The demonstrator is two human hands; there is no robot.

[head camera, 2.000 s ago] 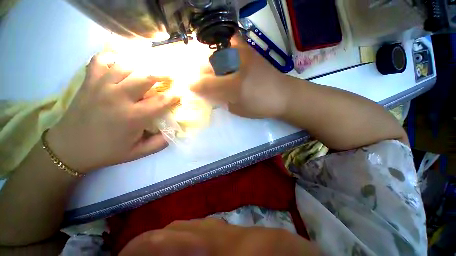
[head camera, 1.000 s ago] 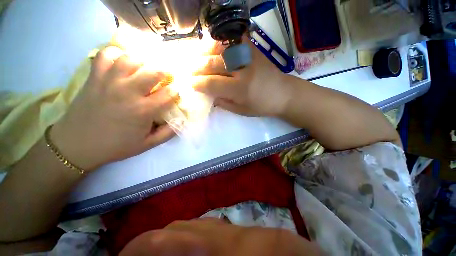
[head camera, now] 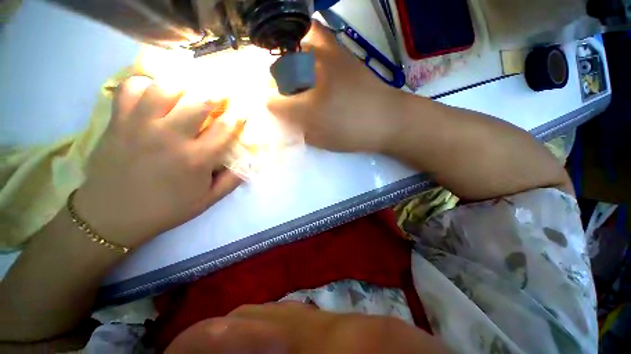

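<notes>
My left hand (head camera: 162, 155) lies flat with spread fingers on the yellow fabric (head camera: 66, 169), which bunches left of it on the white table. A small sheer white piece (head camera: 242, 164) shows at its fingertips. My right hand (head camera: 339, 110) is at the right of the needle area; its fingertips are lost in the lamp glare and behind the grey knob (head camera: 293, 73), so its hold cannot be told. The sewing machine head (head camera: 187, 21) is above both hands. The needle and presser foot are hidden by glare.
Blue thread snips (head camera: 367, 55) and a thin dark rod lie behind my right hand. A red-cased smartphone (head camera: 437, 26), a black round roll (head camera: 546, 68) and a bobbin tray (head camera: 590, 69) are at the right. The ruled table edge (head camera: 277, 238) runs above the red apron (head camera: 304, 266).
The camera view has shifted slightly. The sheer piece shows less below the fingers than before. My right hand's fingers are more bunched near the glare; my left hand stays on the fabric.
</notes>
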